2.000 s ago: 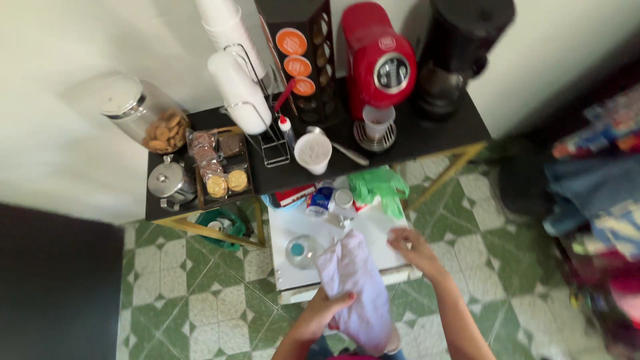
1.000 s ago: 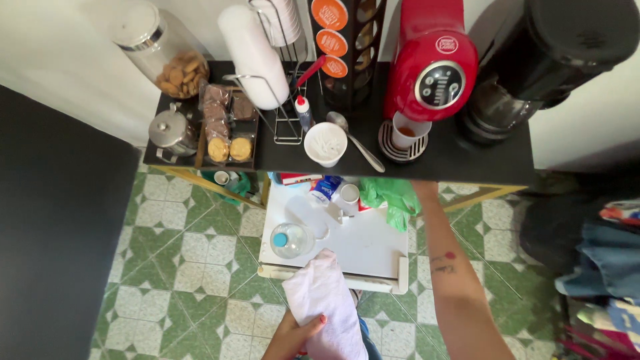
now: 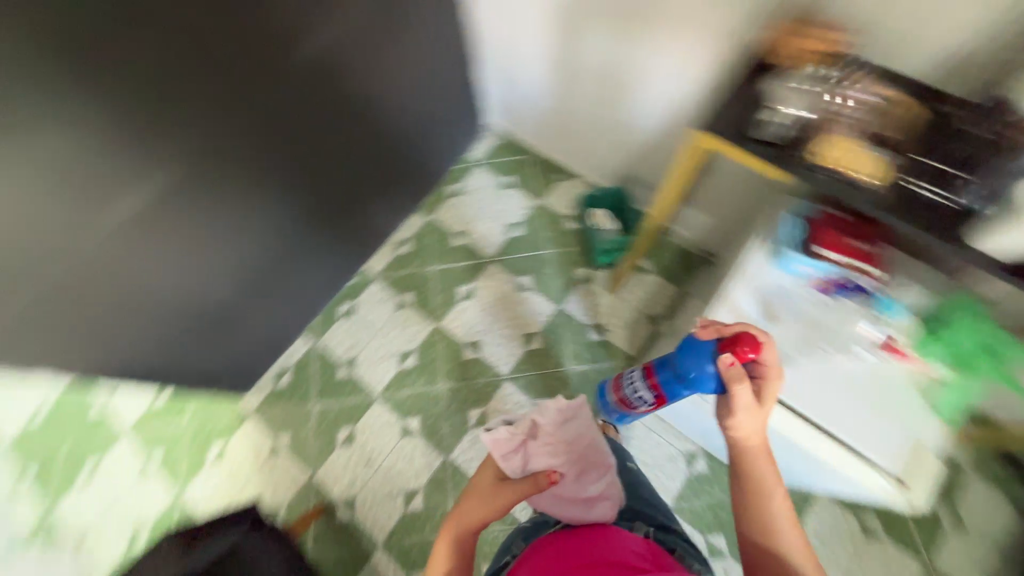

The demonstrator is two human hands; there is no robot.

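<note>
A pale pink cloth (image 3: 560, 460) is bunched in my left hand (image 3: 500, 492) at the lower middle, with the thumb across its front. My right hand (image 3: 748, 384) grips a blue plastic bottle (image 3: 668, 380) with a red cap (image 3: 741, 346) by its capped end. The bottle is tilted, its base pointing down and left, close to the top of the cloth. Whether bottle and cloth touch, I cannot tell.
At right, a blurred white surface (image 3: 832, 376) bears packages and a green plastic bag (image 3: 968, 352), beneath a black shelf (image 3: 740, 104) with yellow legs (image 3: 668, 200). A green container (image 3: 610, 228) stands on the tiled floor. A large dark panel (image 3: 232, 176) fills the upper left.
The view has swung left. My right hand, which reached to the green bag one second ago, now holds the blue bottle. The cloth is still in my left hand.
</note>
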